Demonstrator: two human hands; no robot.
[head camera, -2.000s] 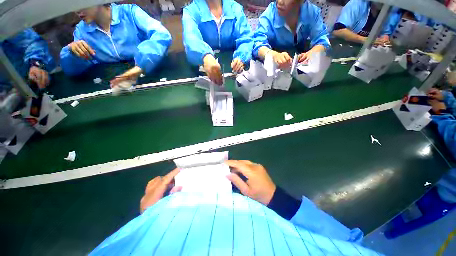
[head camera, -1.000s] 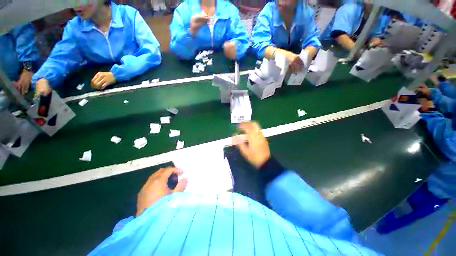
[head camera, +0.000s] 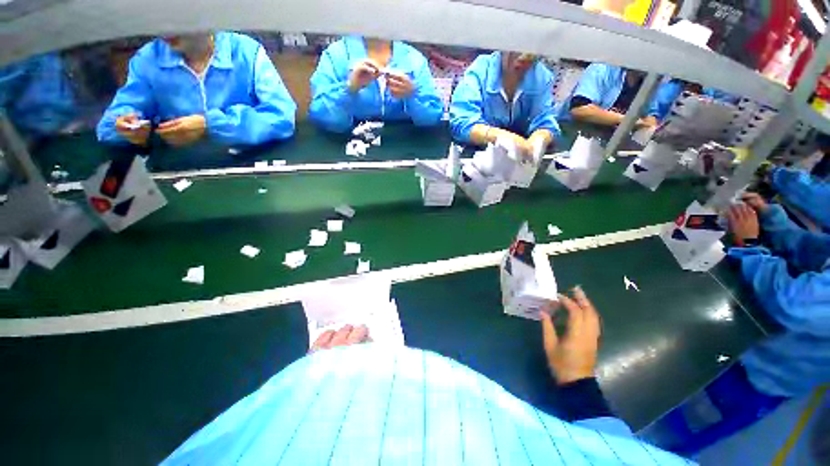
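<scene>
A white open box (head camera: 353, 305) stands at the near edge of the bench, directly in front of me, with a panel raised at its far side. My left hand (head camera: 340, 337) holds its near side; the fingers show over it, and the rest is hidden by my smock. A second open box (head camera: 530, 284), with a dark and orange picture on its raised flap, stands on the bench to the right. My right hand (head camera: 573, 337) is at its lower right corner, fingers apart, fingertips close to or touching it.
A whitish belt edge strip (head camera: 227, 305) crosses ahead. Small white pieces (head camera: 295, 258) lie scattered on the green belt (head camera: 182, 237). Several open boxes stand along the far side and at left. Workers in blue smocks sit opposite and at right. A grey frame (head camera: 364, 18) passes overhead.
My right hand has moved right from near the strip. A picture-sided box now stands beside it on the bench. My left hand has shifted to the near side of its box. The view has tilted up.
</scene>
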